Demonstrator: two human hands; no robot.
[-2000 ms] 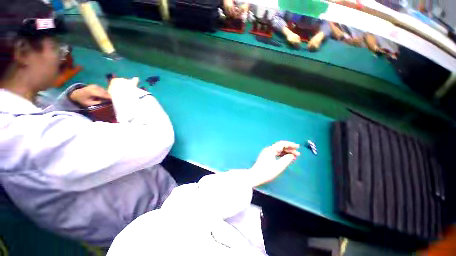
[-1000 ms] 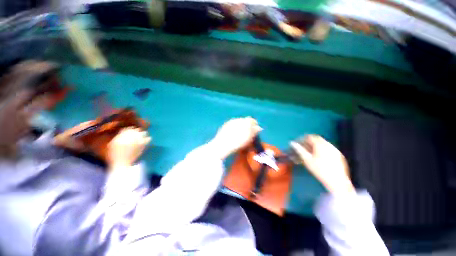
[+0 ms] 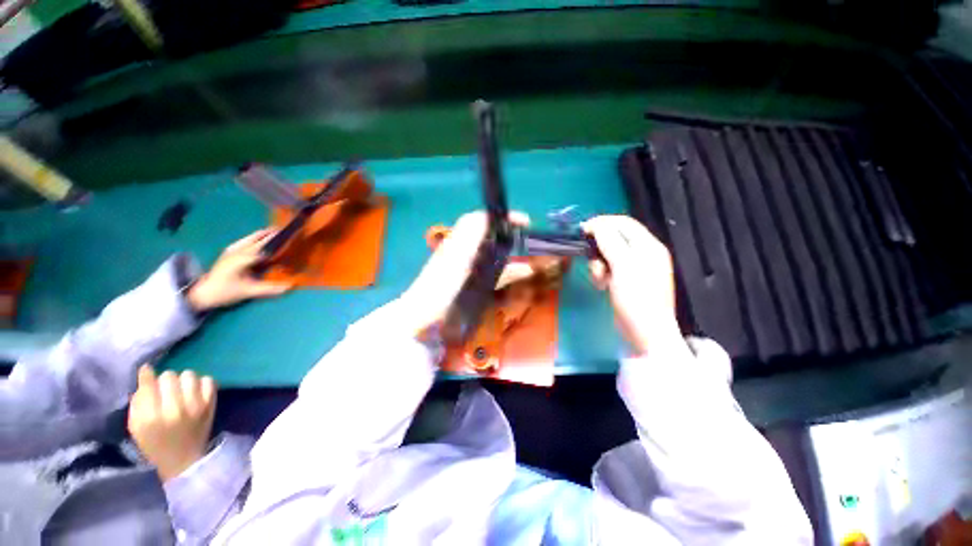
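My left hand (image 3: 460,267) and my right hand (image 3: 637,275) hold a joined black-legged assembly (image 3: 490,176) above an orange-brown fixture (image 3: 524,347). One leg points up and away. Another runs to the right, its end in my right hand's fingers. My left hand grips the assembly near its middle, and a blurred part extends below it. The fixture lies on the teal mat near the front edge. Its raised arms look empty where they show; the hands hide part of it.
At left, a neighbouring worker's hand (image 3: 237,275) is at another orange fixture (image 3: 362,240) with black legs. A black ribbed tray (image 3: 789,245) lies at right. A small dark part (image 3: 173,217) is on the mat. A white machine (image 3: 906,459) shows at lower right.
The view has turned down and right. The legs that lay in my fixture a second ago are now lifted above it in both my hands. The neighbour's near hand has moved off their fixture.
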